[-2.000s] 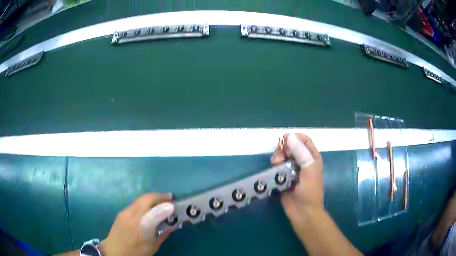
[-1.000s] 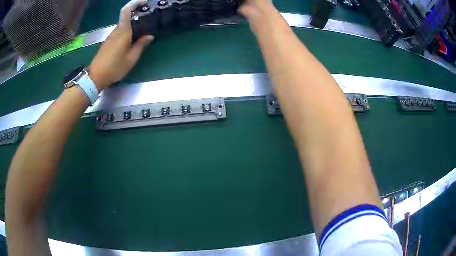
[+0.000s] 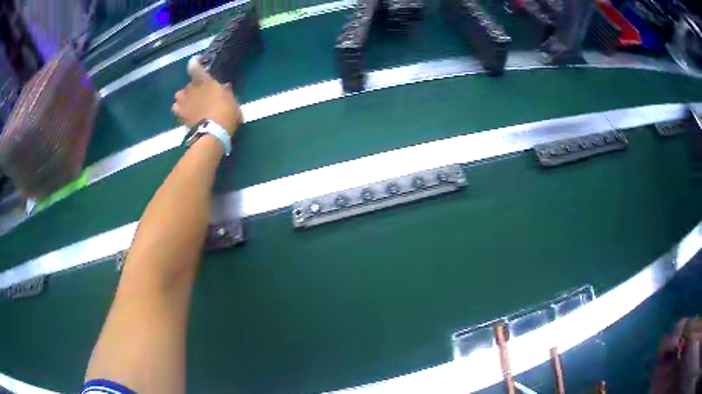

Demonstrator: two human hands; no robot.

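Observation:
My left hand [image 3: 208, 96] is stretched out to the upper left at the near end of a dark, deep multi-port housing [image 3: 235, 42]. A pale finger cot shows beside the housing. The picture is blurred there, and I cannot tell whether the fingers grip the housing or only touch it. My right hand is not in view. A silver-grey housing with a row of round ports [image 3: 381, 196] lies on the green surface in the middle.
More grey housings lie along the white stripe, one [image 3: 581, 148] to the right and one partly behind my left forearm. Several dark housings [image 3: 354, 46] stand farther back. A clear tray [image 3: 539, 317] with copper rods [image 3: 504, 358] lies at the lower right.
The view has swung, and the clear tray shows more. My left hand and the dark housing are farther out at the upper left. My right hand and arm have left the picture.

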